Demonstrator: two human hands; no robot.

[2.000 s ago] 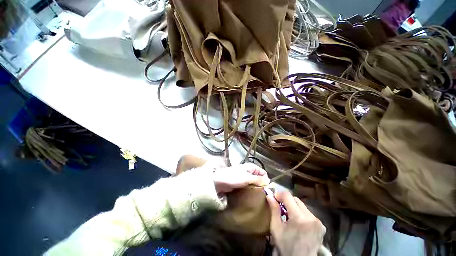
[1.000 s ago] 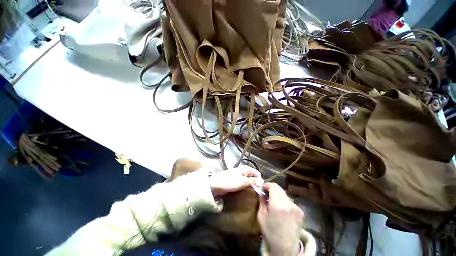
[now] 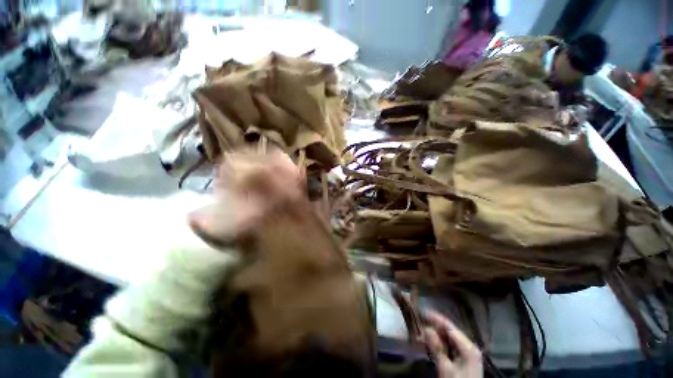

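Observation:
A brown handbag [image 3: 299,295] stretches from my lap up to my left hand, in front of the table edge. My left hand [image 3: 258,188] is blurred and raised, gripping the bag's upper end. My right hand [image 3: 451,347] is low at the right, partly cut off by the bottom edge, beside thin brown straps. Its fingers are bent, but blur hides whether they hold anything.
A stack of brown bags [image 3: 269,103] stands on the white table [image 3: 88,214]. More brown bags [image 3: 524,192] with tangled straps lie right. Pale bags [image 3: 133,148] lie left. Two people [image 3: 579,63] [image 3: 472,33] are at the back.
The view has tilted up. My left hand has risen and moved left, lifting the brown bag. My right hand has parted from it and moved lower right; the snips no longer show.

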